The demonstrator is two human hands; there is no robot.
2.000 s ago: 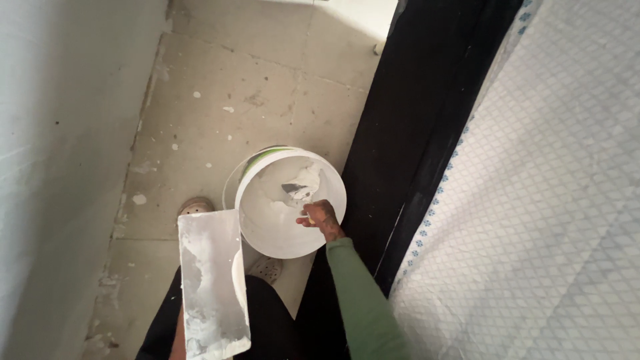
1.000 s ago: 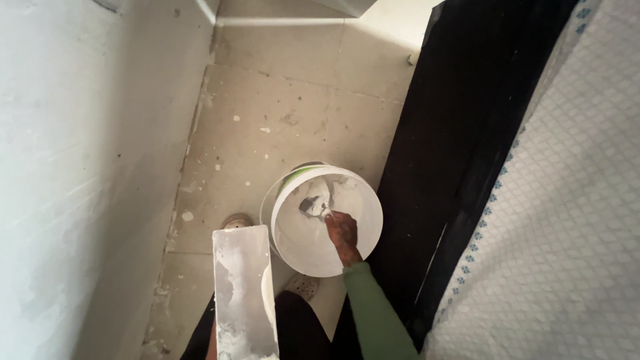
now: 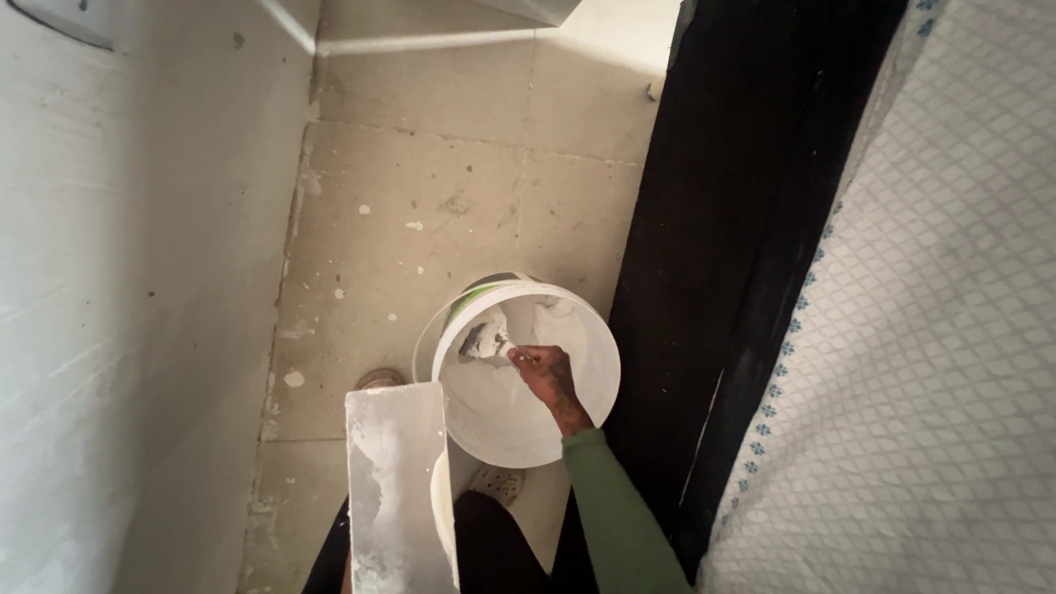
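My right hand [image 3: 549,379], in a green sleeve, is closed on the handle of a putty knife [image 3: 487,337] inside a white plastic bucket [image 3: 609,346]. White paste covers much of the knife's blade. More white paste [image 3: 557,322] clings to the bucket's inner wall. A wide, flat plastering blade [image 3: 400,487], smeared with white paste, extends up from the bottom edge, left of the bucket. My left hand is hidden beneath or behind that blade; only a sliver of skin shows at its lower left edge.
A pale wall [image 3: 198,247] runs along the left. Tiled floor [image 3: 478,198] with white spatters lies beyond the bucket. On the right are a black panel [image 3: 701,206] and a bed or furniture covered by patterned white fabric [image 3: 924,346]. My shoes [image 3: 499,483] are near the bucket.
My right hand has moved the putty knife within the bucket; its blade now points left, near the left inner wall. The wide blade stays left of the bucket. The view has shifted.
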